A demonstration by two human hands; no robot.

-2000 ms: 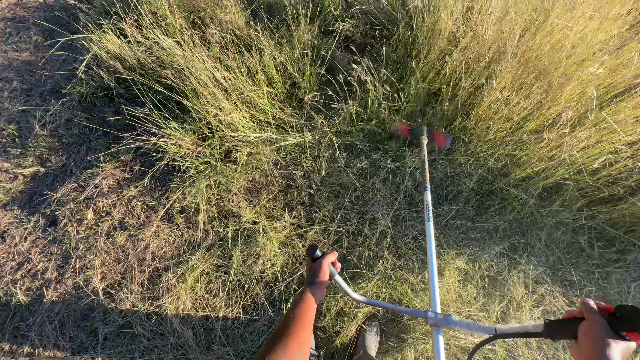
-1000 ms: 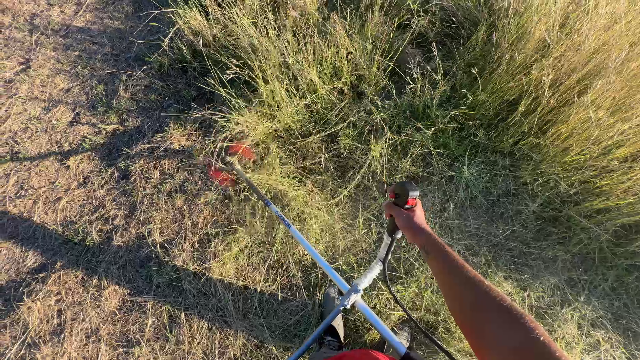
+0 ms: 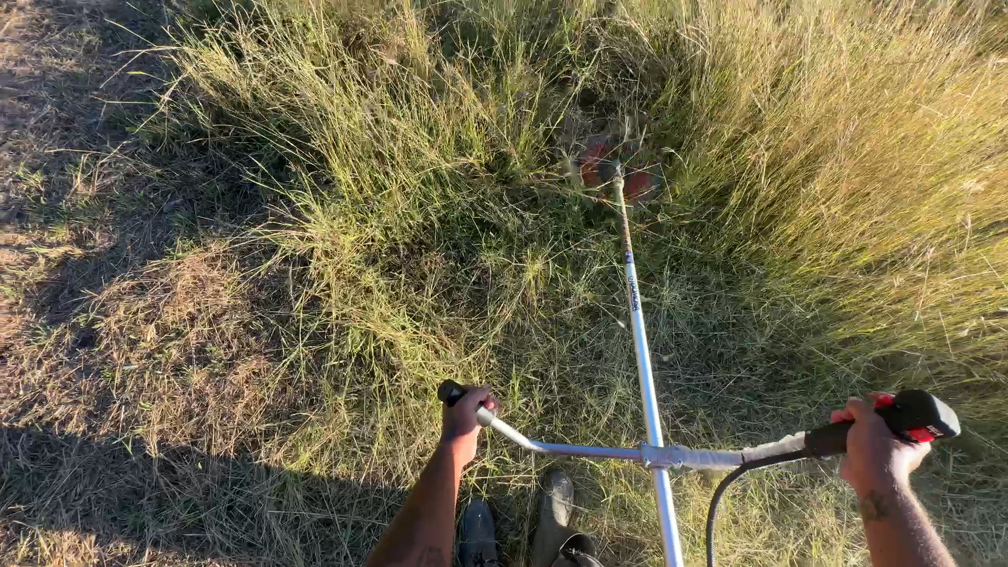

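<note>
A brush cutter's metal shaft (image 3: 643, 354) runs from the bottom edge up to its red cutting head (image 3: 618, 169), blurred and partly hidden among grass stems. My left hand (image 3: 465, 416) is closed around the black grip at the left end of the handlebar (image 3: 583, 450). At the right end, my right hand (image 3: 878, 449) holds the black and red control grip (image 3: 917, 417). A black cable (image 3: 713, 512) curves down from that grip. White wrapping covers part of the bar's right arm.
Tall grass (image 3: 850, 189) stands ahead and to the right, with another clump (image 3: 370, 118) ahead left. Short, dry cut grass (image 3: 181, 339) lies at the left, partly in shadow. My boots (image 3: 555, 504) stand at the bottom centre.
The cutting head has swung from the short grass at the left to the tall grass ahead. My left hand, out of view one second ago, shows again on its grip.
</note>
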